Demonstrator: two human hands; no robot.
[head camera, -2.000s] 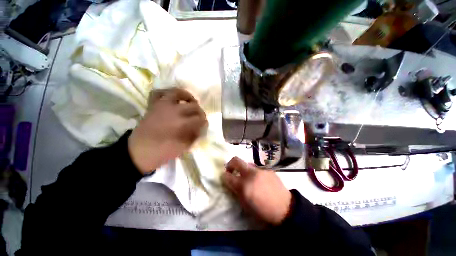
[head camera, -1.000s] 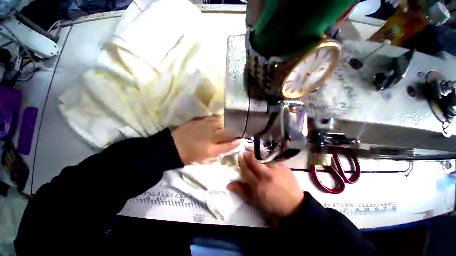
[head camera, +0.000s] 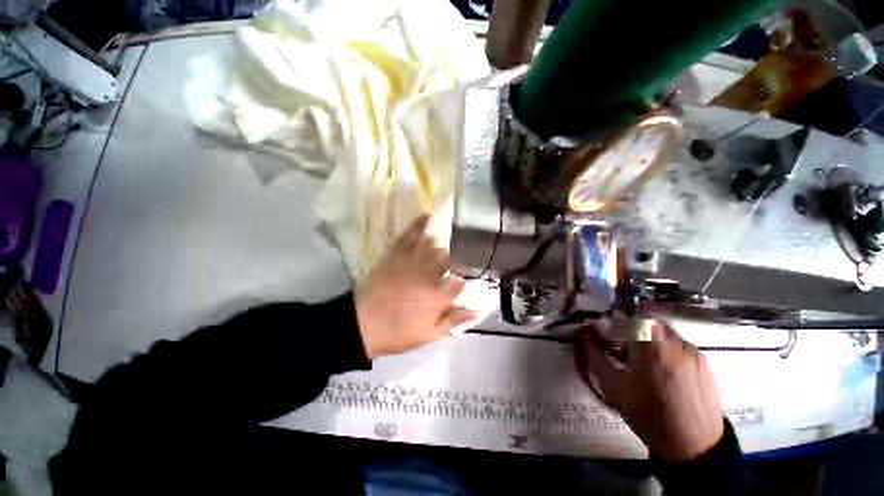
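Note:
The cream-white cloth (head camera: 378, 145) lies bunched left of the machine head, its lower end running under my left hand. My left hand (head camera: 409, 295) rests on that end beside the needle area, fingers spread. The presser foot area (head camera: 528, 302) shows below the head's left end. My right hand (head camera: 659, 383) is under the machine arm, fingers curled, where the red-handled scissors lay. It covers that spot, so its grip cannot be made out.
The grey-white machine head (head camera: 698, 208) spans the right, with a gold-rimmed dial (head camera: 625, 165) and a green cylinder (head camera: 630, 63) above. A printed ruler (head camera: 465, 405) runs along the table's front edge. A purple bar (head camera: 51, 247) is at far left.
The cloth has moved back and narrowed toward the head. My right hand has left the cloth and moved right to the scissors' place, and the red handles are now hidden. My left hand stays near the needle.

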